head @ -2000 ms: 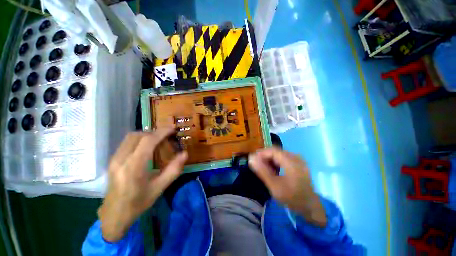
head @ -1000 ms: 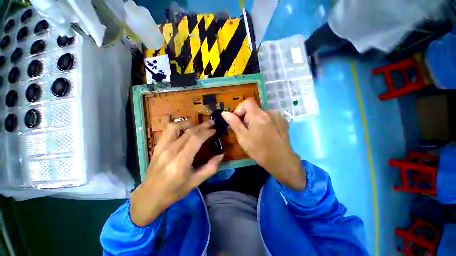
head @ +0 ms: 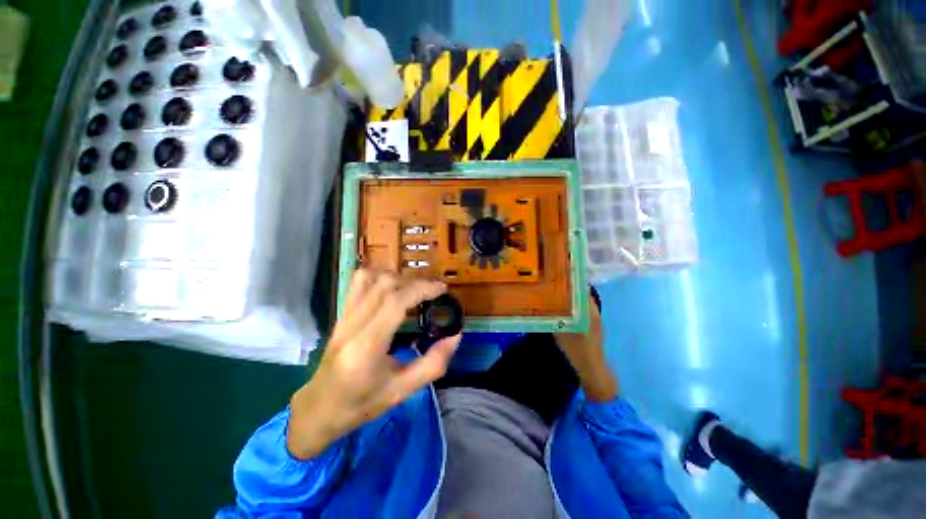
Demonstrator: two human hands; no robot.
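Note:
The orange-brown fixture plate point(head: 386, 218) in its green frame lies in front of me. A round black part point(head: 486, 236) sits in the spiky dark nest on the plate's raised block. My left hand point(head: 368, 360) holds another round black part point(head: 440, 316) between thumb and fingers over the frame's front edge. My right hand point(head: 585, 350) is beside the frame's front right corner, with its fingers mostly hidden by the frame; what they hold cannot be told. Short silvery metal pieces point(head: 417, 246) lie on the plate's left half.
A white tray stack point(head: 208, 253) with rows of black discs stands at left. A white bottle point(head: 372, 63) and the striped yellow-black cover point(head: 508, 101) are behind the plate. A clear compartment tray point(head: 665, 218) is at right. Another person's leg and shoe point(head: 703, 444) show at lower right.
Both hands have left the nest, where a black disc now shows. My left hand has drawn back towards me with a round part. My right hand has moved down beside the frame. The view has shifted.

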